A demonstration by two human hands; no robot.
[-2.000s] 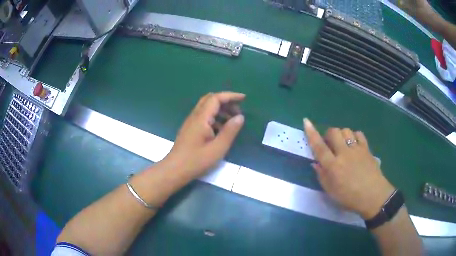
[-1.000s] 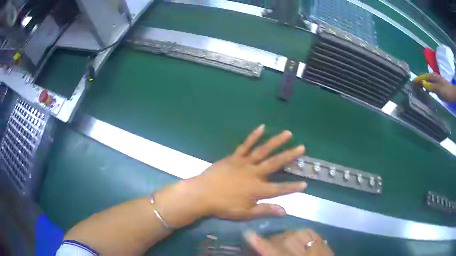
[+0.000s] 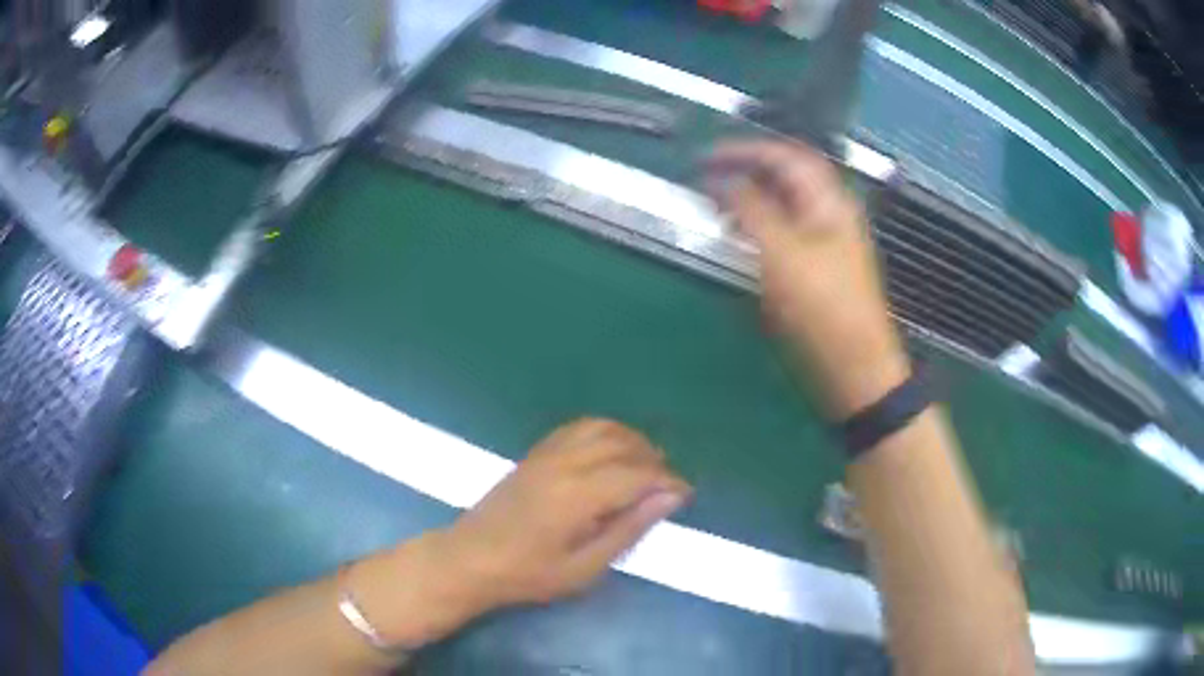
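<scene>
My left hand is over the near metal strip with its fingers curled; whether it holds anything is hidden. My right hand is blurred and reaches to the far strip, beside the fixture stack; I cannot tell what its fingers touch. The fixture row lies along the far strip and runs to my right hand. A fixture base lies on the green surface, mostly hidden under my right forearm, with only its left end clearly showing. A short slotted bar lies at the right.
The bench machine is at upper left, with a red emergency-stop button on its frame. A component tray is at far left. A long bar lies behind the fixture row. A smaller fixture stack is farther right.
My right hand has moved from the near edge to the far strip. My left hand has drawn back left and its spread fingers have curled. The fixture row now reaches farther right.
</scene>
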